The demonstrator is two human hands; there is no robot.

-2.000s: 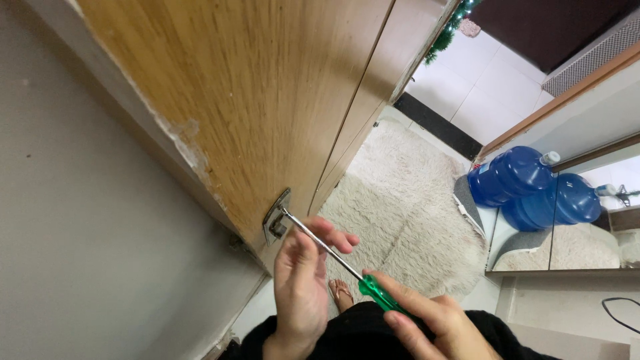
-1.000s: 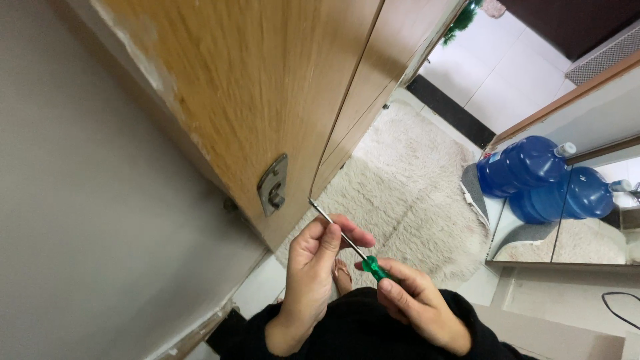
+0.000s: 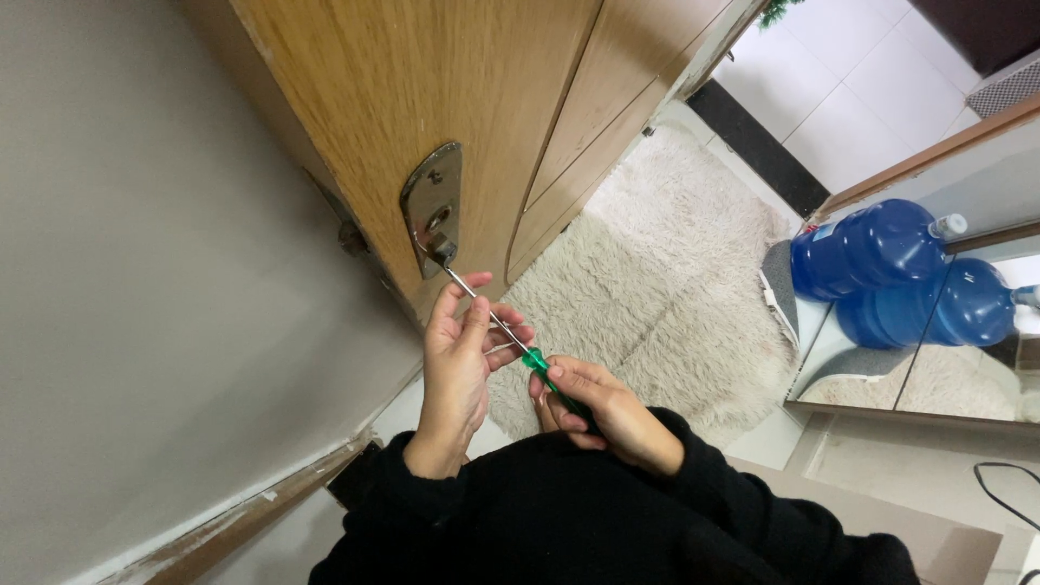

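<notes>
A screwdriver (image 3: 535, 360) with a green handle and steel shaft slants up to the left. My right hand (image 3: 597, 398) is closed round its handle. My left hand (image 3: 465, 349) steadies the shaft between thumb and fingers. The screwdriver's tip is at the square stub near the bottom of a metal door plate (image 3: 431, 199); whether it sits on a screw there cannot be told. The plate is fixed to a wooden door (image 3: 455, 73) and has no handle lever on it. Another metal fitting (image 3: 351, 237) shows at the door's far side.
A grey wall (image 3: 179, 268) stands to the left of the door. A shaggy cream rug (image 3: 682, 284) covers the floor. On the right a blue water jug (image 3: 869, 252) stands beside a mirrored panel (image 3: 861, 382) that reflects it. A black cable (image 3: 1003, 496) lies at the lower right.
The screwdriver's tip was on the plate two seconds ago, stood away from it one second ago, and is now back at the plate's lower part. Both hands have stayed on the tool.
</notes>
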